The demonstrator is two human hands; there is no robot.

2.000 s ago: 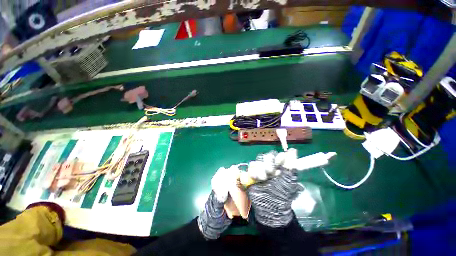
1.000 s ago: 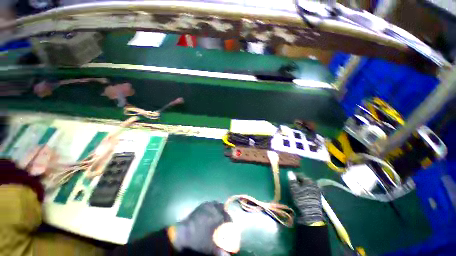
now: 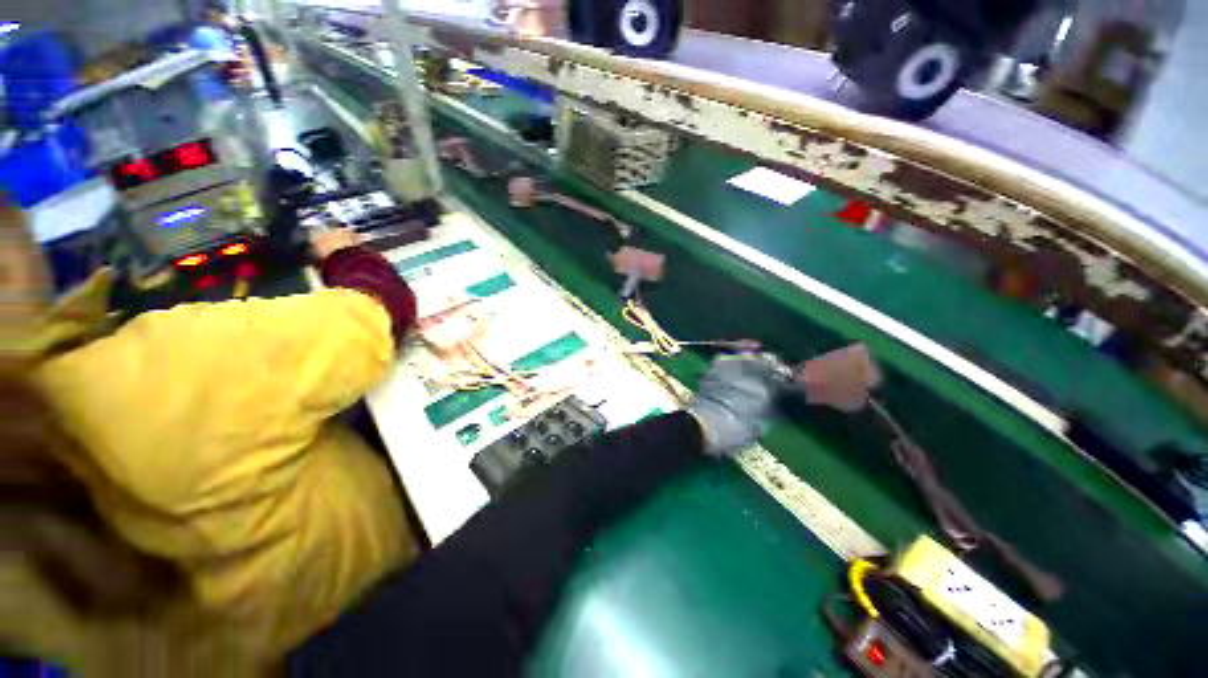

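My left hand (image 3: pixel 735 401), in a grey glove, reaches over the bench edge to the conveyor (image 3: pixel 782 464). Its fingertips are beside a pink corded socket unit (image 3: pixel 841 376) on the belt, whose cord trails to the lower right. The plug end of another unit's cord lies right at the fingers; blur hides whether the hand grips anything. That other pink unit (image 3: pixel 639 264) lies further up the belt with a looped cord. My right hand is not in view.
A person in yellow sleeves (image 3: pixel 252 384) works close on the left, beside a device with red displays (image 3: pixel 166 166). A printed sheet (image 3: pixel 451 510) lies on the bench. A yellow-edged socket strip (image 3: pixel 974 603) and black cord are at lower right. A shelf (image 3: pixel 795 113) runs above.
The view has turned left. My left hand has moved from the bench to the conveyor, where another pink unit now lies beside it. My right hand has left the picture.
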